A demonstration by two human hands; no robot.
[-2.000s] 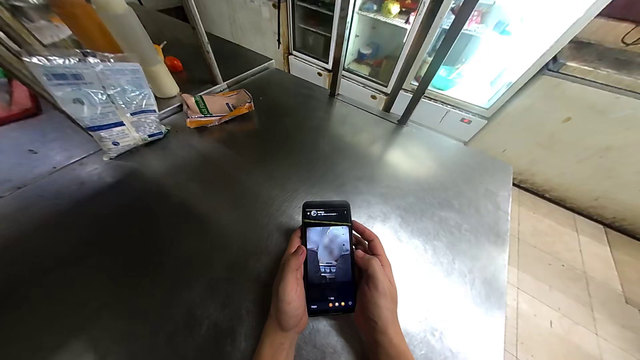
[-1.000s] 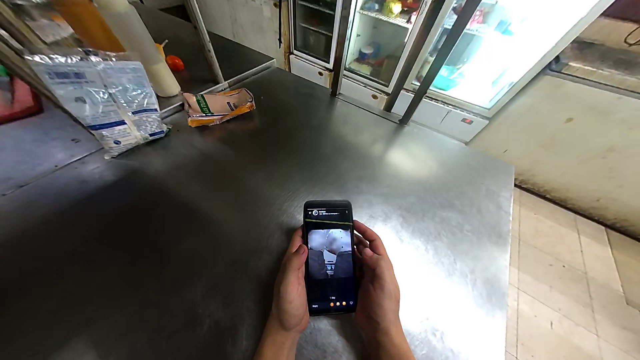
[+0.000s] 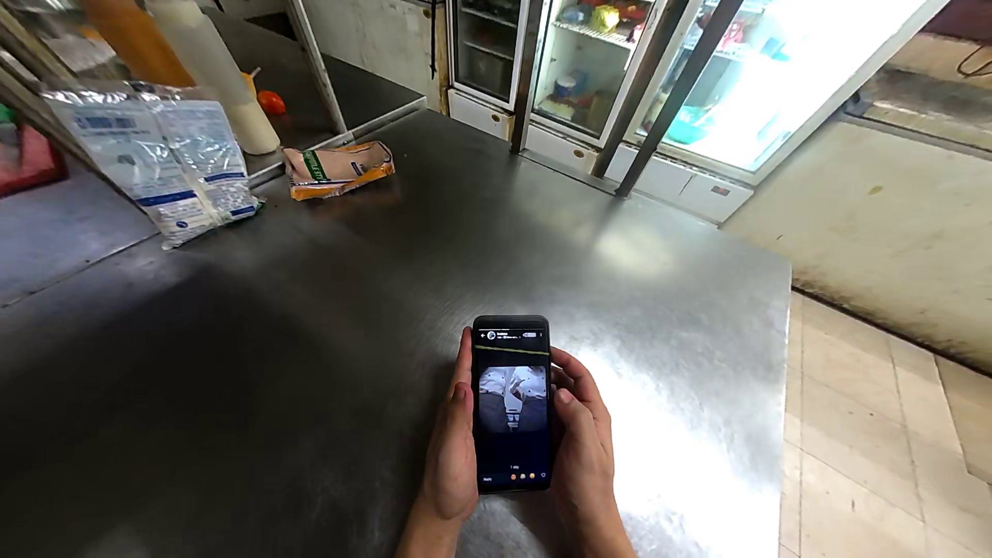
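Note:
A black smartphone (image 3: pixel 512 403) is held upright between both hands, low in the middle of the head view, over a stainless steel table (image 3: pixel 372 310). Its lit screen shows a picture, with small icons and writing around it. My left hand (image 3: pixel 451 449) grips the phone's left edge, thumb along the side. On the right edge, my right hand (image 3: pixel 581 442) has its thumb beside the screen and its fingers curled behind. The phone hides part of those fingers.
A clear plastic packet (image 3: pixel 167 167) and an opened orange-and-tan packet (image 3: pixel 339 170) lie at the table's far left. Behind them stand a squeeze bottle (image 3: pixel 221 77) and a small orange-red object (image 3: pixel 271 102). Metal posts (image 3: pixel 682 93) rise at the far edge, before glass-door refrigerators (image 3: pixel 581 85). Tiled floor (image 3: pixel 868 434) lies right.
The picture on the phone's screen has changed. Both hands hold the phone in about the same place as before.

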